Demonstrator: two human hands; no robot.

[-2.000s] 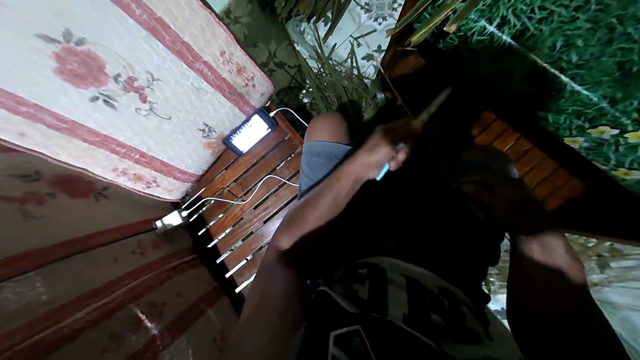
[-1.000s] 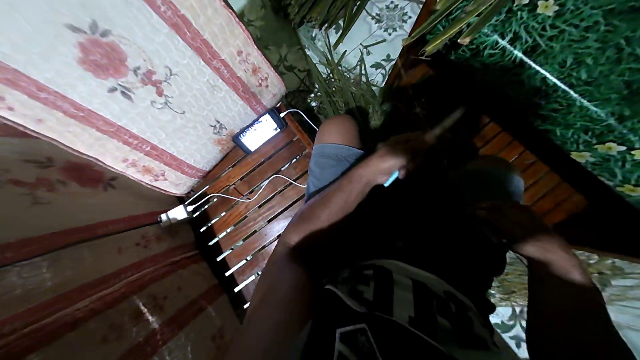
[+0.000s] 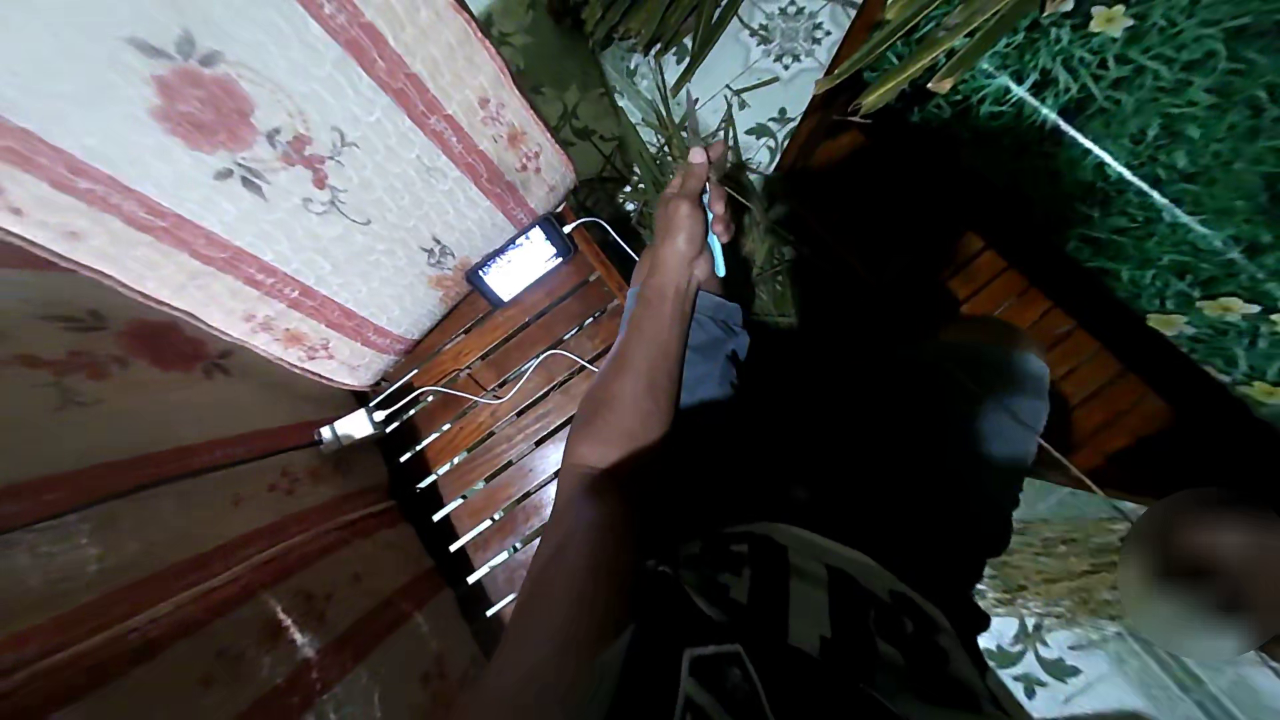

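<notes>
My left hand [image 3: 695, 205] is closed around a knife with a light blue handle [image 3: 716, 245], its narrow blade [image 3: 692, 115] pointing up the view. Long cut leaves [image 3: 660, 130] lie on the floor just beyond and around that hand. At the right edge, my right hand [image 3: 1215, 565] is a dark blur beside a pale rounded patch, so its fingers cannot be made out. A thin strand [image 3: 1075, 465] runs from near my knee toward it. Whether the right hand holds the strand is unclear.
Left of my arm, a slatted wooden bench [image 3: 510, 400] bears a lit phone [image 3: 520, 262] with a white cable [image 3: 500, 398] and a charger [image 3: 348, 430]. Flowered fabric [image 3: 250, 150] hangs beside it. Green leafy-patterned material [image 3: 1180, 130] and more wooden slats [image 3: 1060, 350] are on the right.
My left hand with the knife has moved up and left, from over my dark lap to the leaves. My right hand has moved out to the right edge, away from my knee.
</notes>
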